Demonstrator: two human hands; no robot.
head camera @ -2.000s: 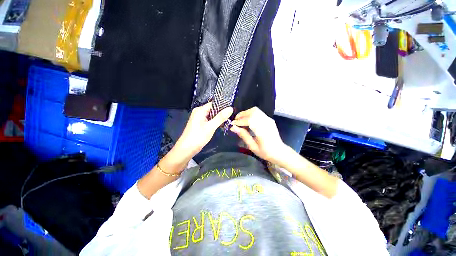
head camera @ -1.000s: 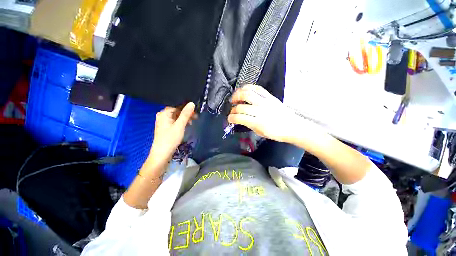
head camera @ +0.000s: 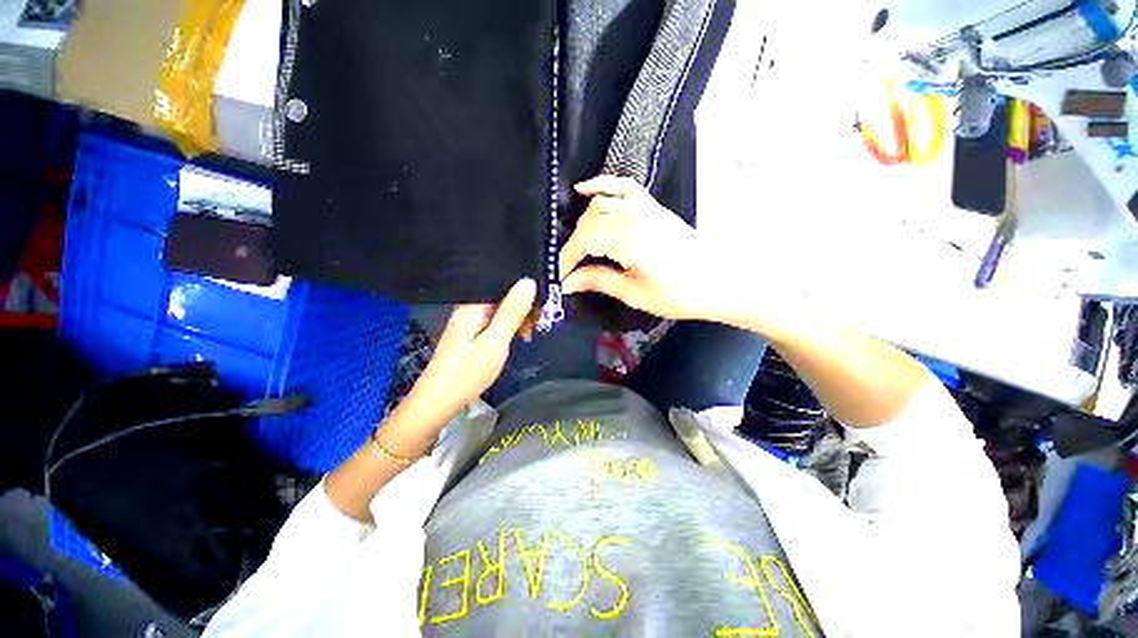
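Observation:
The black jacket [head camera: 418,150] hangs over the table's front edge towards my lap. Its front zipper [head camera: 555,150] runs as a line of pale teeth down the panel's right edge. The silver zipper slider [head camera: 550,308] is at the lower end of the teeth, between my hands. My left hand [head camera: 481,343] pinches the lower corner of the jacket's left panel beside the slider. My right hand [head camera: 624,256] is on the other front edge just right of the teeth, fingers bent against it. A grey checked strip [head camera: 655,100] runs up from behind my right hand.
Blue crate [head camera: 119,280] at left. Cardboard [head camera: 112,56] with yellow tape at upper left. On the white table [head camera: 799,237] at right lie orange-red and yellow scissors [head camera: 901,125], a black flat rectangle [head camera: 980,172] and purple-handled snips [head camera: 995,253]. Dark cloth lies below right.
The two front edges, apart a second ago, now meet at the slider. My left hand has moved right with the left panel. The checked strip is now behind my right hand.

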